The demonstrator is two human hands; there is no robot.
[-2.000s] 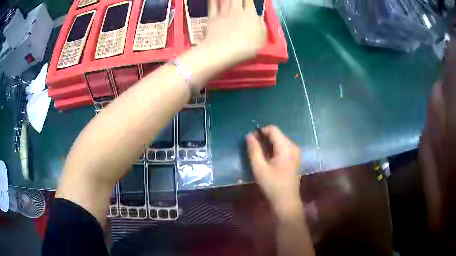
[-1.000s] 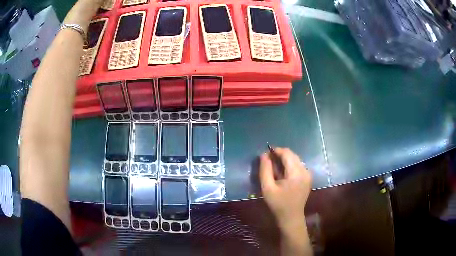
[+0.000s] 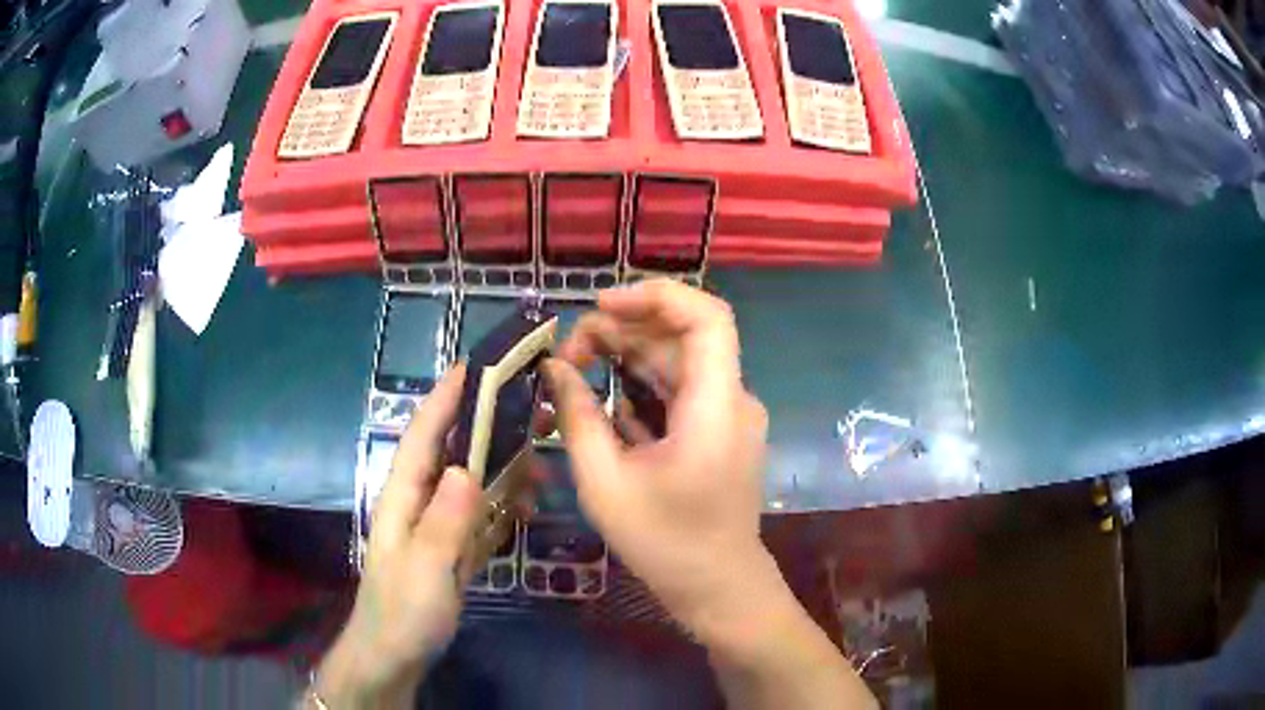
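Note:
My left hand [image 3: 416, 534] holds a gold keypad phone [image 3: 501, 395] on edge, tilted, above the lens sheet. My right hand [image 3: 666, 430] is at the phone's upper right side, thumb and finger pinched close to its edge; whether they hold a thin film cannot be told. A dark slim thing shows inside the right hand, partly hidden. The lens sheet [image 3: 412, 340], with rows of dark windows and rings, leans on the red foam tray [image 3: 583, 176] and is partly covered by my hands. Gold phones [image 3: 572, 70] lie in the tray slots.
A white box [image 3: 156, 83] with a red switch stands at the upper left. A white wipe [image 3: 203, 257] and a pale thick-handled tool [image 3: 142, 382] lie left. Wrapped clear trays [image 3: 1131, 97] are at the upper right. A clear film scrap [image 3: 880, 437] lies right of my hands.
My left hand has come back from the tray with a phone, and my right hand has moved left to meet it. A clear scrap now shows on the mat at right.

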